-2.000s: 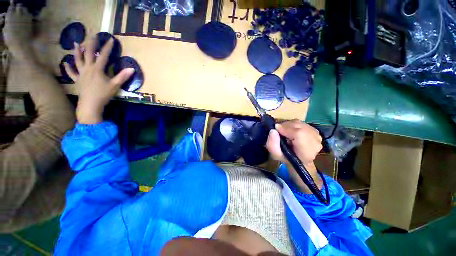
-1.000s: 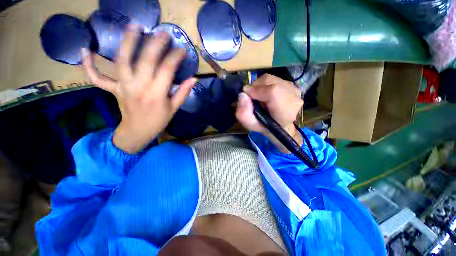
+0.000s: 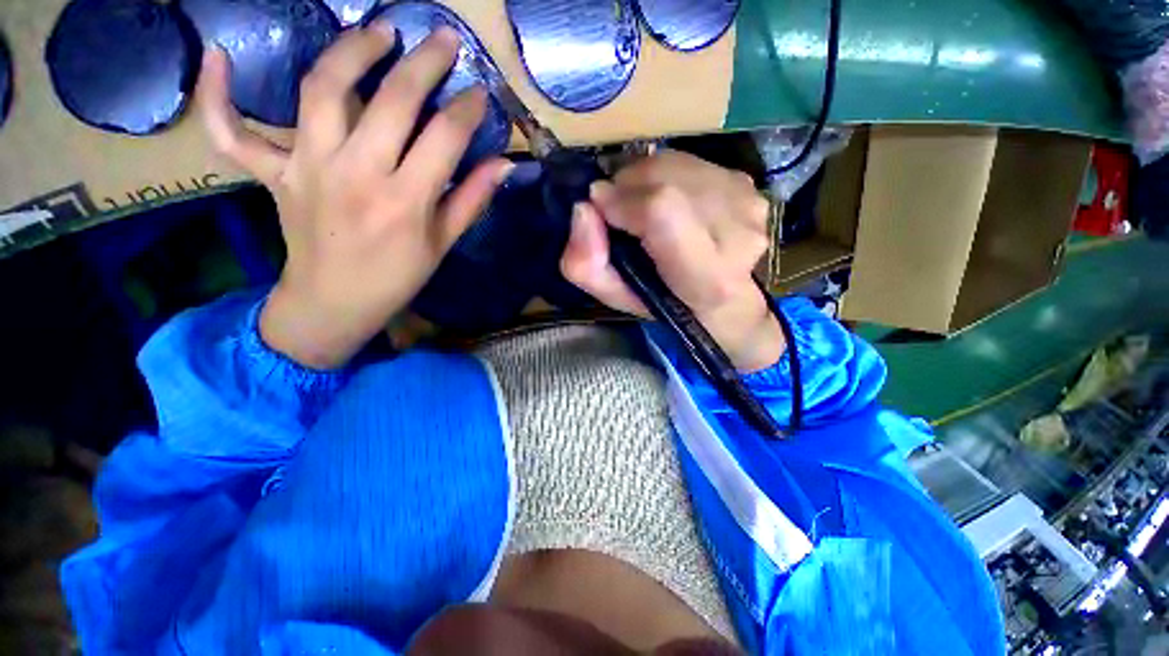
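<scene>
A dark, glossy oval plastic part [image 3: 455,80] lies on the cardboard sheet [image 3: 148,164]. My left hand [image 3: 365,180] is over its left and near side with fingers spread, fingertips on it, steadying it and hiding part of it. My right hand [image 3: 686,231] holds the black handle of a soldering-iron-type tool [image 3: 669,311]. Its thin metal shaft runs up along the part's right rim; the exact tip contact is unclear. More dark ovals lie to the left [image 3: 124,71] and right [image 3: 577,49].
Dark ovals sit at my lap below the bench edge [image 3: 494,250], partly hidden by my hands. A black cord [image 3: 831,77] crosses the green bench top [image 3: 942,64]. An open large carton [image 3: 917,231] stands at the right. Trays with small parts [image 3: 1038,551] are at the lower right.
The view has shifted down and right from the wider bench. My left hand has moved from the left ovals to the one by the tool. The tool's shaft has come to that part's rim.
</scene>
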